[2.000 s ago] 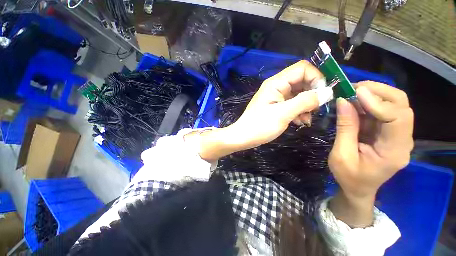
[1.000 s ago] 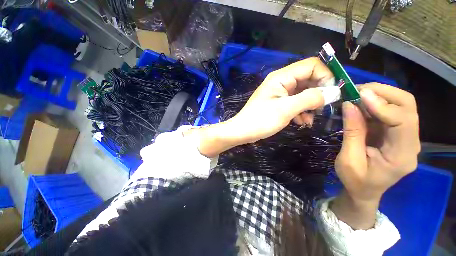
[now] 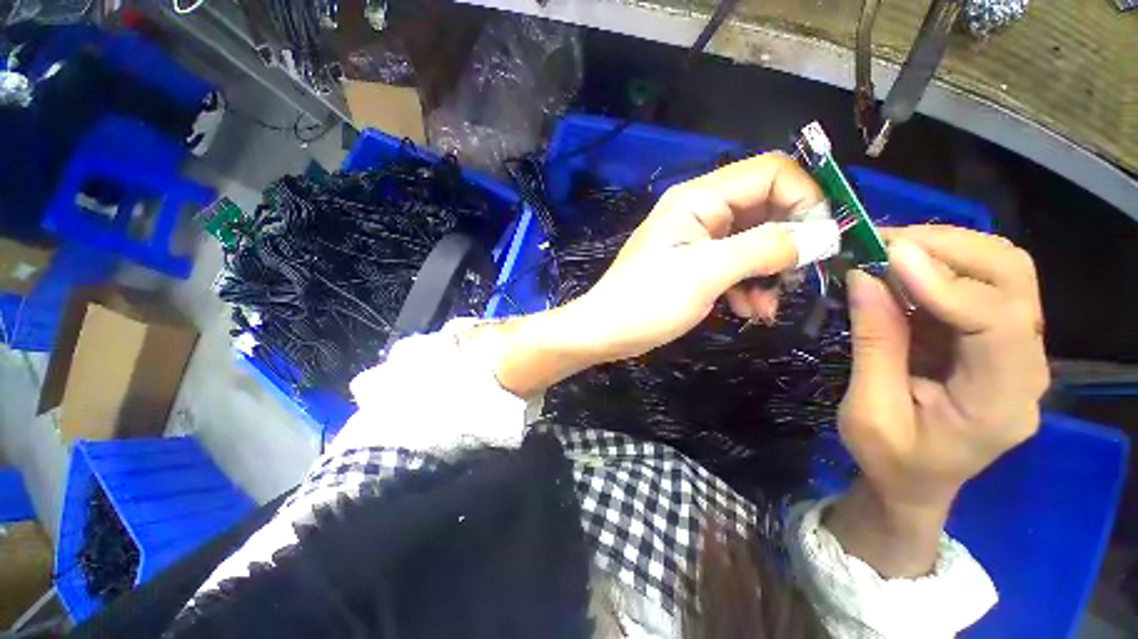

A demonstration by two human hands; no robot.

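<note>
A narrow green circuit board point(image 3: 851, 212) with a white and silvery connector at its upper end is held up between my hands, below the soldering iron tip. My right hand point(image 3: 948, 350) pinches its lower end between thumb and fingers. My left hand point(image 3: 718, 243), with a whitish covering on the thumb tip, holds thin wire strands point(image 3: 844, 226) against the board's left side. The cable behind these strands is mostly hidden by my fingers. The soldering iron point(image 3: 917, 75) and a thinner brownish tube point(image 3: 864, 63) point down over the bench edge, apart from the board.
A blue bin of black cables point(image 3: 711, 387) lies below my hands. Another blue bin point(image 3: 290, 397) at left holds black cables, with a green board point(image 3: 225, 222) showing. The bench edge point(image 3: 799, 50) runs across the top right. A blue stool point(image 3: 125, 187) and cardboard box point(image 3: 125, 368) stand at left.
The board and my right hand have moved slightly right since the first frame. In the last second the board has tilted more edge-on and dropped slightly away from the iron tip.
</note>
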